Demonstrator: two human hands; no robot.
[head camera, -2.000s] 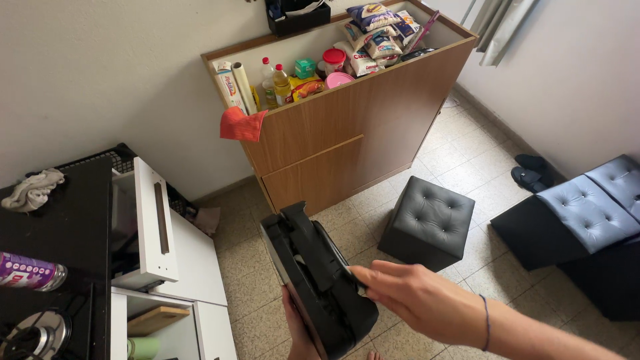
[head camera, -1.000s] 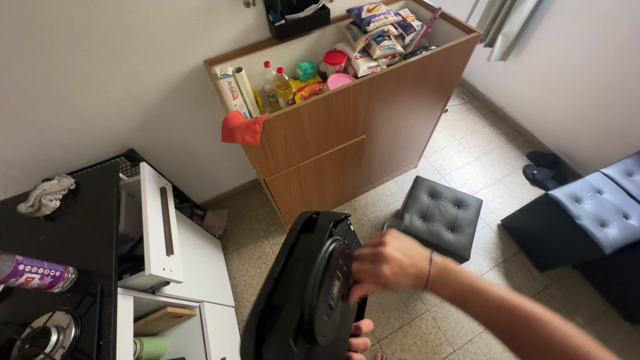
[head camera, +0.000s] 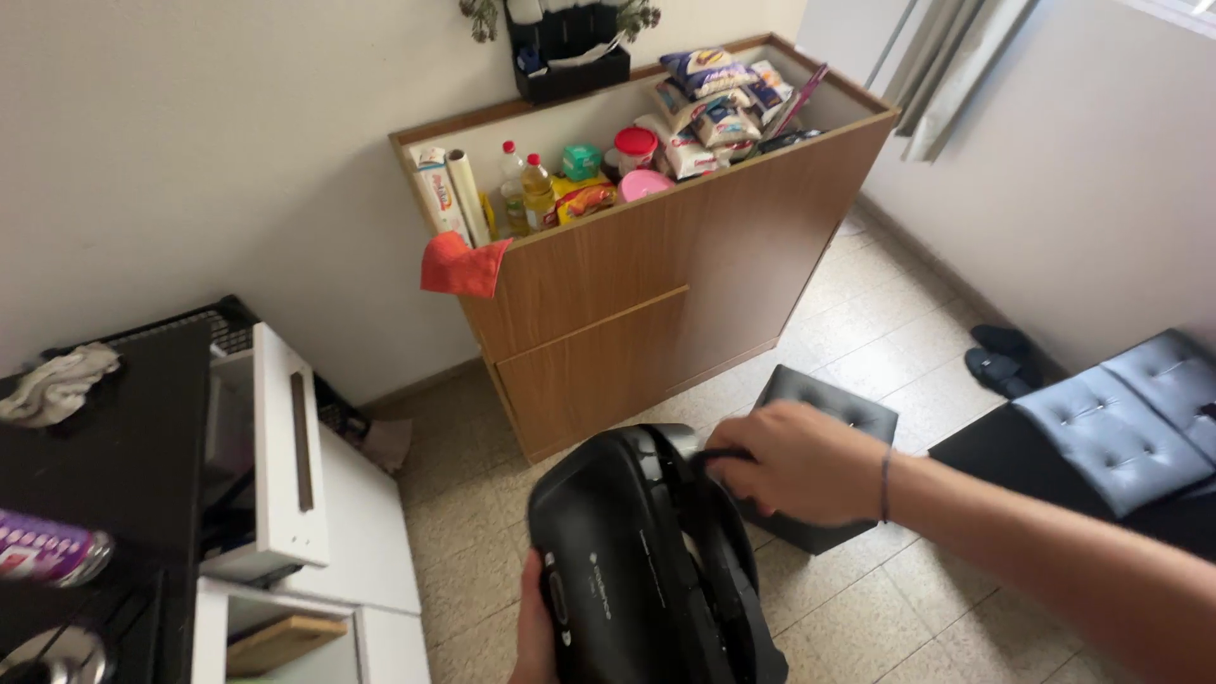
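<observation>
A black small kitchen appliance, with a glossy shell and a maker's mark, is held up at the bottom middle. My left hand supports it from the left and below; most of that hand is hidden behind the shell or below the frame. At the appliance's upper right, the fingers of my right hand are closed on a black cord, part of which shows between the fingertips and the appliance. A dark band circles the right wrist.
A wooden cabinet holding food packages and bottles stands ahead, a red cloth over its corner. Black tufted stools are at right. At left, an open white drawer juts out beside the black countertop with a stove burner.
The appliance has been turned in my hands, so its side with the maker's mark now shows instead of the round-ringed face. My right hand has come away from that face to the cord.
</observation>
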